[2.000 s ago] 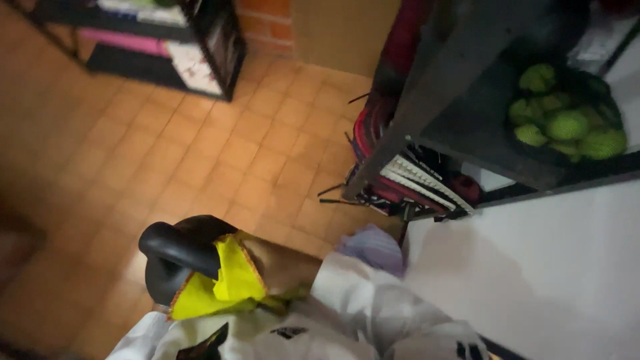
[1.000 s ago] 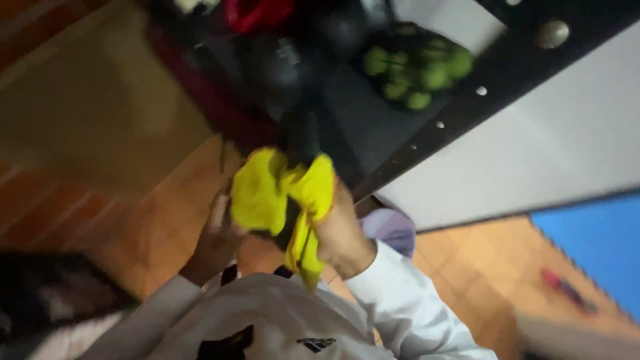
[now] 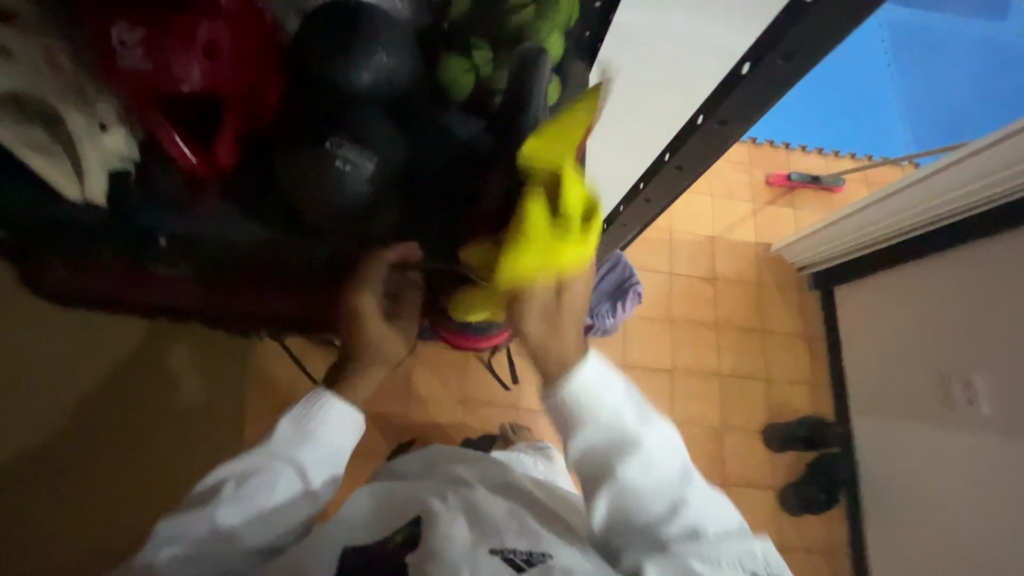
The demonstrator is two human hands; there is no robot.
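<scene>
A bright yellow cloth (image 3: 552, 216), blurred by motion, is bunched in my right hand (image 3: 552, 316) at the front of a dark shelf. A black rounded object (image 3: 528, 88) rises just behind the cloth; whether I hold it I cannot tell. To the left, my left hand (image 3: 380, 312) is at the shelf's front edge with fingers bent; blur and shadow hide whether it grips anything. Between the hands are a yellowish item and a round pad with a red rim (image 3: 474, 334), straps hanging below it.
On the shelf lie red headgear (image 3: 200, 88), dark rounded gear (image 3: 352, 64) and green balls in a net (image 3: 480, 60). A perforated black metal post (image 3: 720, 100) stands right. Lilac cloth (image 3: 616, 294), dark shoes (image 3: 808, 472) and a pink-edged broom (image 3: 804, 182) are farther right.
The view has swung toward the shelf and right. Both hands were on the yellow cloth one second ago; now my left hand is apart from it, and the cloth is at my right hand.
</scene>
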